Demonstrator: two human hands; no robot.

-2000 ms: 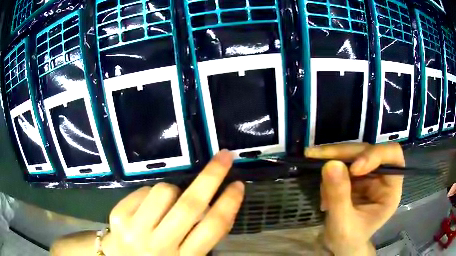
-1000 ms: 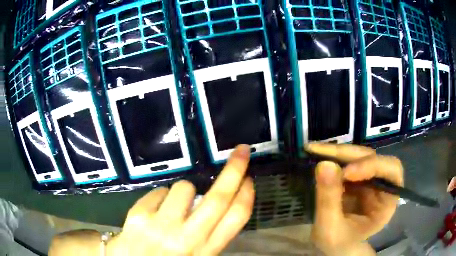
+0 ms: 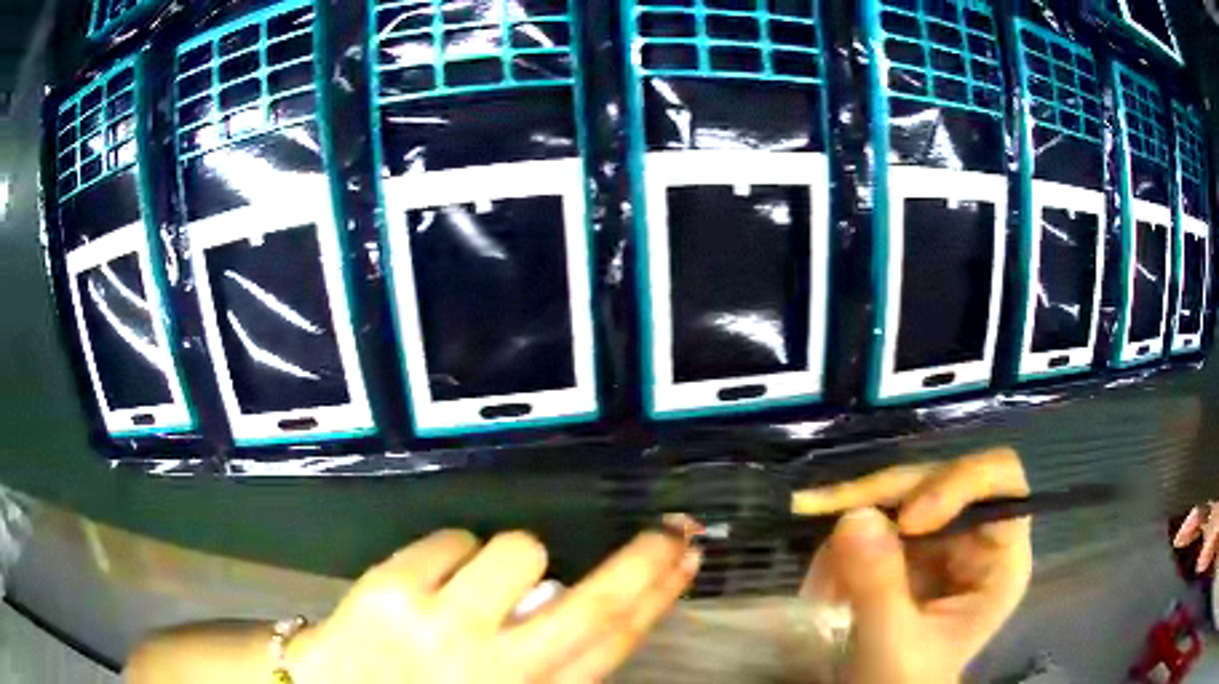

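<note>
Teal-and-white front housings [image 3: 623, 287] lie in a row in a shiny black blister tray [image 3: 618, 241]. My right hand [image 3: 922, 548] holds a thin black tool [image 3: 996, 510] like a pen, its tip pointing left over a dark slotted sheet [image 3: 762, 568]. My left hand [image 3: 521, 608] has its fingertips on this sheet, just left of the tool, below the tray's near edge. A small pale spot shows by the left fingertips; what it is cannot be told. A small white cover [image 3: 537, 597] shows on one left finger.
The dark green mat [image 3: 374, 508] runs below the tray. Red scissor-like handles [image 3: 1171, 641] lie at the lower right. Part of another person's hand [image 3: 1194, 535] shows at the right edge. More housings stand at the top of the view.
Both hands have moved off the housing's near edge and down onto the slotted sheet. The tray and housings appear shifted in view. The tool is still in my right hand.
</note>
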